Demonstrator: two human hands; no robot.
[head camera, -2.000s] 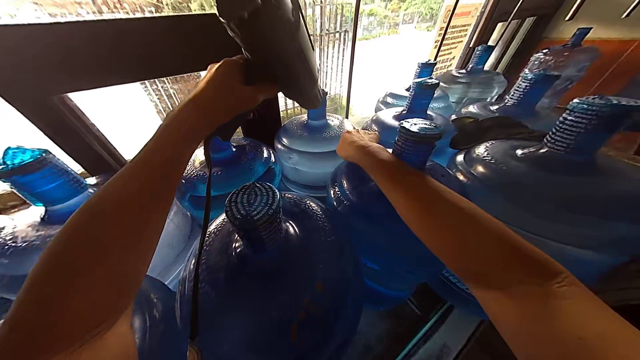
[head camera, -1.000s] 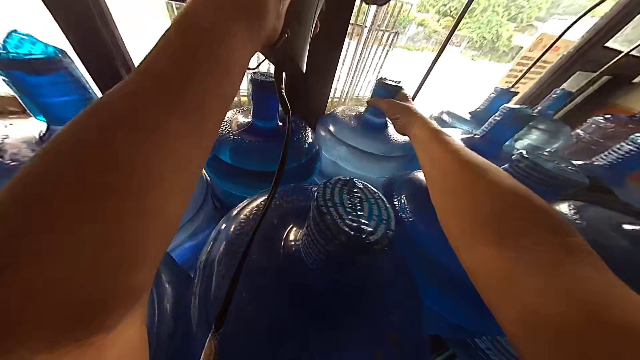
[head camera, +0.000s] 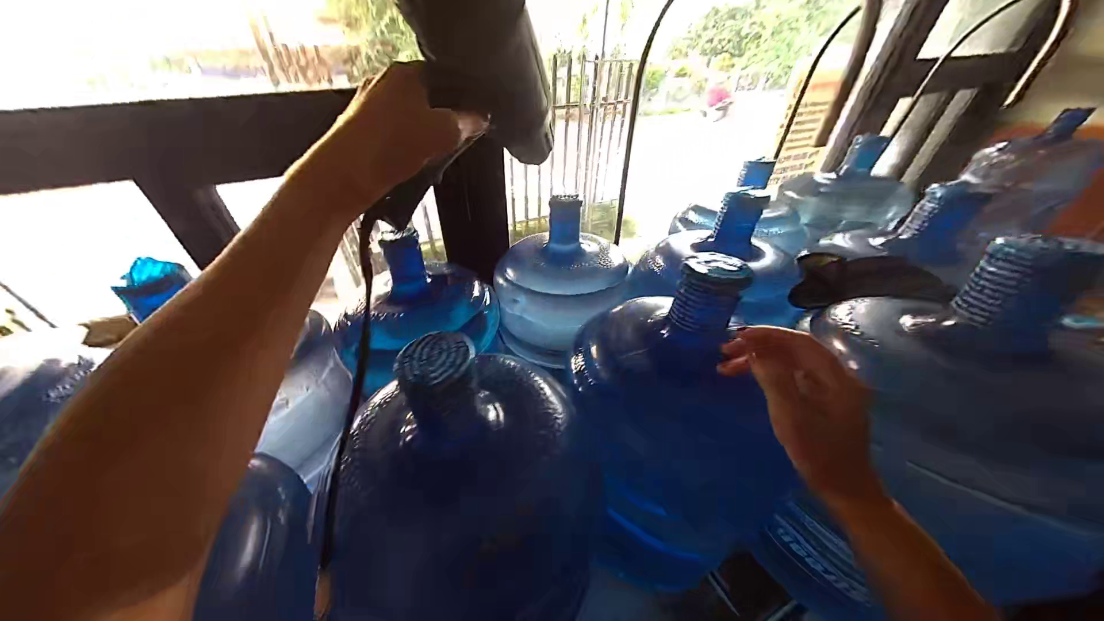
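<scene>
My left hand (head camera: 414, 129) is raised at the upper left, closed on the handle of a dark heat gun (head camera: 487, 69), whose barrel slants down. Its black cord (head camera: 358, 371) hangs past the large water bottles. My right hand (head camera: 802, 388) has its fingers spread and partly curled, beside the neck of a dark blue water bottle (head camera: 681, 448), holding nothing. Left of that bottle stands another dark blue one (head camera: 466, 509) with a covered cap. Behind them are a pale blue bottle (head camera: 561, 289) and a bright blue bottle (head camera: 431, 310).
Several more bottles crowd the right, among them a large one (head camera: 966, 414) at the edge. A black cloth-like item (head camera: 871, 280) lies between bottles. A dark frame rail (head camera: 172, 138) crosses the upper left, with a metal gate (head camera: 595, 129) beyond.
My right hand has come away from the neck of the pale blue bottle at the back, to beside the nearer dark blue one. The view has shifted.
</scene>
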